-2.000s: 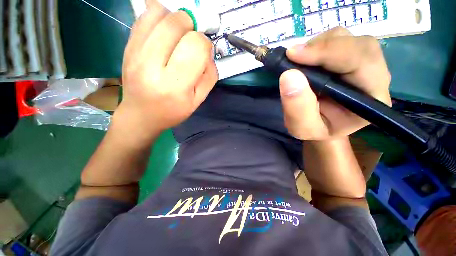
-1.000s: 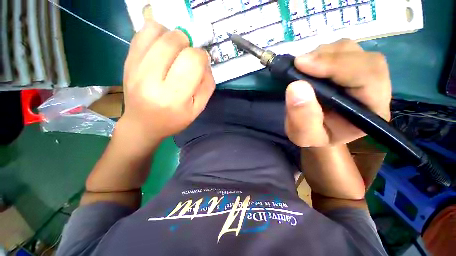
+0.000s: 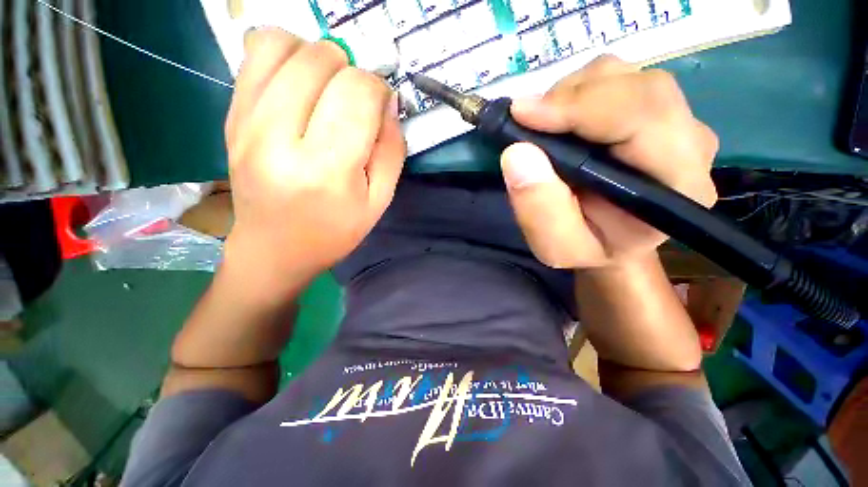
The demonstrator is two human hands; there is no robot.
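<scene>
My right hand (image 3: 619, 162) holds the black soldering iron (image 3: 657, 204) by its handle; its thin tip points left, at the lower left part of the PCB panel (image 3: 457, 48). My left hand (image 3: 309, 152) is closed at the white tray's (image 3: 742, 17) left part, gripping the thin pale solder wire (image 3: 138, 49), which runs in from the upper left. A green ring and a white piece show at its fingertips, close to the iron tip. The wire's end and any contact with the board are too small to tell.
A row of stacked trays (image 3: 62, 95) stands on edge at the left. Clear plastic bags (image 3: 152, 233) and a red item lie below them. A black flat object (image 3: 856, 114) is at the right edge. A blue plastic stool (image 3: 795, 357) is at the lower right.
The tray and bench have shifted left in the view, and upward from two seconds ago's right end. The iron and right hand are slightly further left. Both hands keep their holds.
</scene>
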